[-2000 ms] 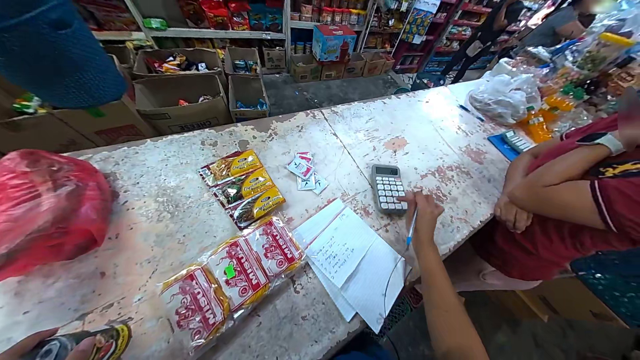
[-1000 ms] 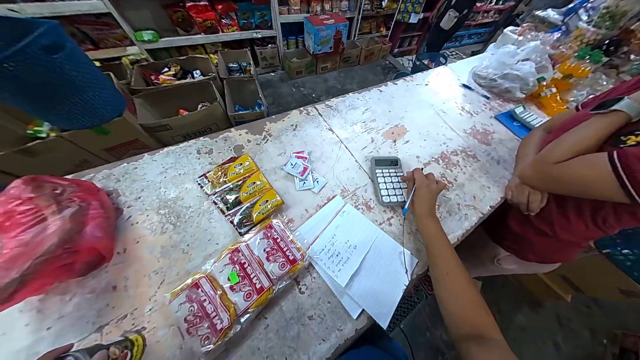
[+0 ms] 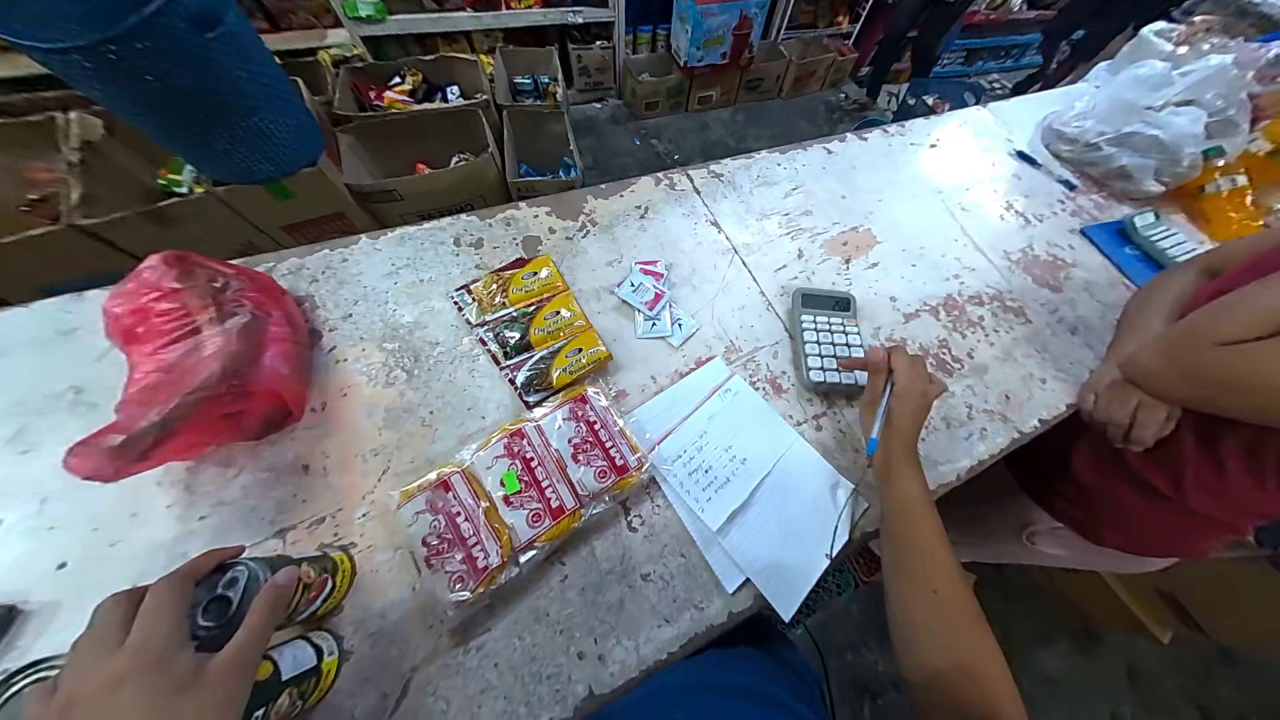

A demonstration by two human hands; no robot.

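At the lower left my left hand (image 3: pixel 165 640) grips a pull-tab can (image 3: pixel 265 592) lying on its side, with a second can (image 3: pixel 295 670) just below it. My right hand (image 3: pixel 898 390) holds a blue-and-white pen (image 3: pixel 880 420), one finger on the lower keys of a grey calculator (image 3: pixel 828 338). Handwritten paper sheets (image 3: pixel 745 470) lie left of that wrist. Further left are three joined noodle packs (image 3: pixel 530 480) in clear wrap. Above them sit yellow sauce sachets (image 3: pixel 540 325) and several small white-and-pink packets (image 3: pixel 655 300).
A red plastic bag (image 3: pixel 215 350) rests on the left of the worn counter (image 3: pixel 400 300). A blue mesh basket (image 3: pixel 190 90) hangs at upper left. At the right stands a person with crossed arms (image 3: pixel 1190 370), near a second calculator (image 3: pixel 1160 235) and white plastic bags (image 3: pixel 1150 120). Cardboard boxes (image 3: pixel 420 180) line the far side.
The view has shifted somewhat to the left, showing more of my left hand and the cans. My right hand remains at the calculator with the pen.
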